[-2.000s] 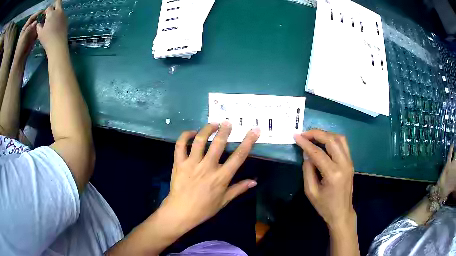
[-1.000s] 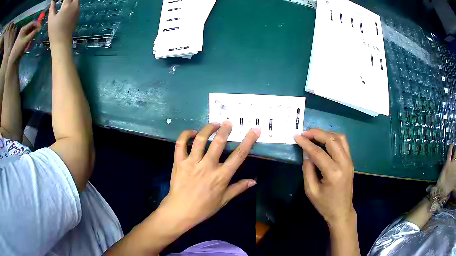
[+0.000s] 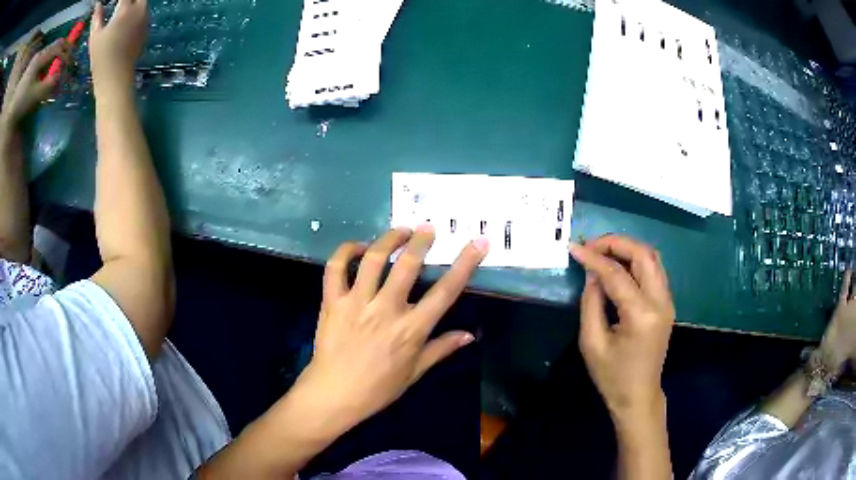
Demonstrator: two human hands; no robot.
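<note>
A half-folded sheet [image 3: 488,206], a white strip with short dark bars, lies flat at the bench edge. My left hand [image 3: 389,314] is spread, with its fingertips resting on the sheet's lower left and middle; it grips nothing. My right hand [image 3: 624,314] is at the sheet's lower right corner, thumb and index finger close together beside the corner. Whether they pinch the paper's edge cannot be told. A stack of unfolded sheets [image 3: 652,112] is at the right. A narrower pile of folded leaflets [image 3: 338,52] is at the upper left centre.
Clear blister trays [image 3: 793,225] lie at the far right and another [image 3: 192,37] at upper left. A neighbour's arms [image 3: 131,178] reach over the bench at left, a red-orange tool [image 3: 66,52] in one hand. Another person's hand [image 3: 838,328] is at the right edge.
My right hand has moved slightly right, from on the sheet's lower right corner to just beside it. My left hand stays on the sheet. The neighbour's red-orange tool has come into view since the first frame.
</note>
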